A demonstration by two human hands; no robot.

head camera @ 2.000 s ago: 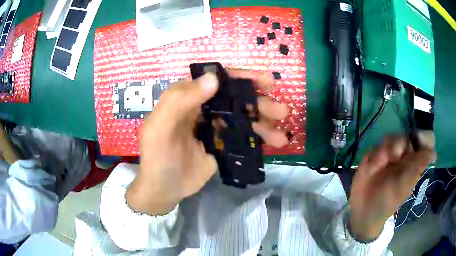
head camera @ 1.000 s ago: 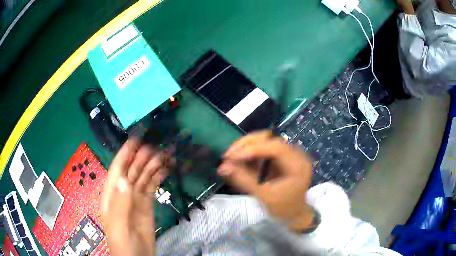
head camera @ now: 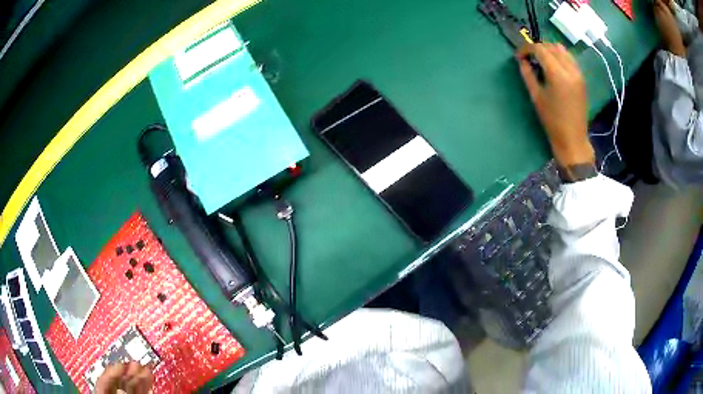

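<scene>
My right hand [head camera: 559,96] is at the upper right, its fingers closed at the near end of a long black part with a yellow patch, which looks like a phone housing [head camera: 505,23]. A dark piece shows under the fingers; I cannot tell if it is a separate tool. My left hand [head camera: 125,378] is at the bottom left, cut off by the picture's edge. Its fingers are over the near edge of a circuit board [head camera: 132,348] on red bubble wrap [head camera: 185,315]. Whether they hold anything is hidden.
A black phone-like slab [head camera: 412,202] with a white label lies mid-bench. Left of it are a green box [head camera: 239,146], a corded screwdriver [head camera: 204,242] and cables. Small black pads [head camera: 149,268] and white sheets [head camera: 73,296] lie farther left. White chargers [head camera: 578,21] and another person's sleeve are at right.
My right arm has reached out to the upper right. My left hand has moved down left to the circuit board. The slab and screwdriver are now uncovered, and the view has shifted slightly.
</scene>
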